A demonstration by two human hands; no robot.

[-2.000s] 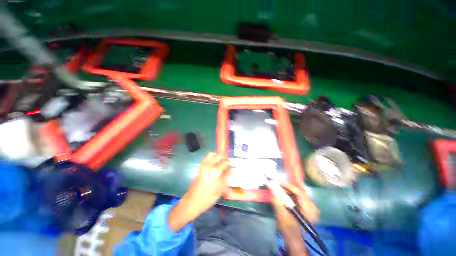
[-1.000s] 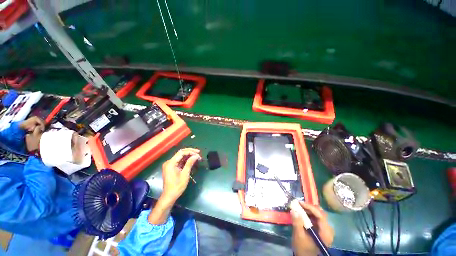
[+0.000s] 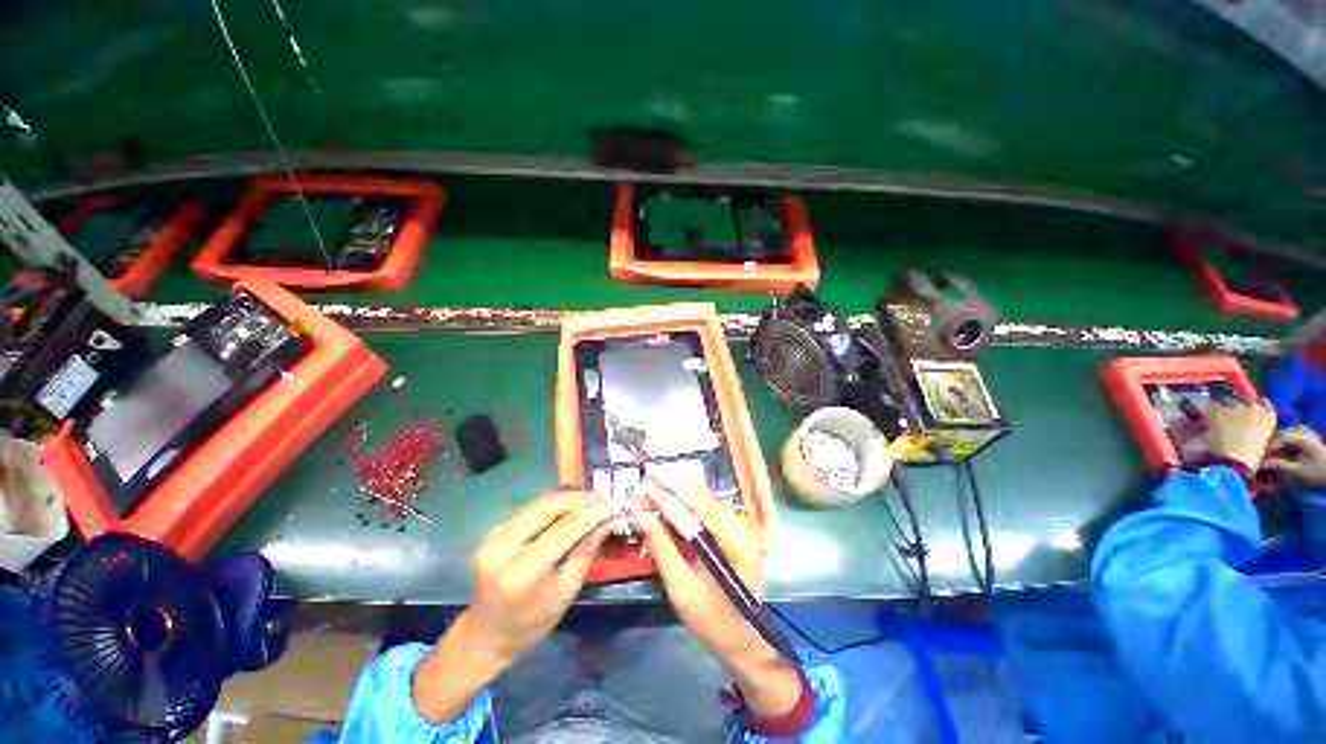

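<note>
An open tablet (image 3: 650,395) with a silver-grey battery lies in an orange-red foam tray (image 3: 740,420) in front of me. My right hand (image 3: 704,560) holds the white and black soldering iron (image 3: 698,541), its tip pointing up and left over the tablet. My left hand (image 3: 541,564) is at the tray's near left corner, thumb and fingertips pinched together close to my right fingers. Whatever is between the left fingertips is too small to tell. The hands hide much of the tablet's near end. A pile of small red-wired parts (image 3: 396,468) and a black block (image 3: 479,443) lie left of the tray.
A whitish tub (image 3: 835,457), a small dark fan (image 3: 797,356) and the iron stand (image 3: 954,395) are right of the tray. Another trayed tablet (image 3: 233,422) and a blue desk fan (image 3: 143,634) are left. More trays lie on the conveyor (image 3: 493,240). Another person's hands (image 3: 1240,436) work at right.
The view has shifted to the right. My left hand has moved from beside the black block to the tray's near end, next to my right hand. The red pile is uncovered.
</note>
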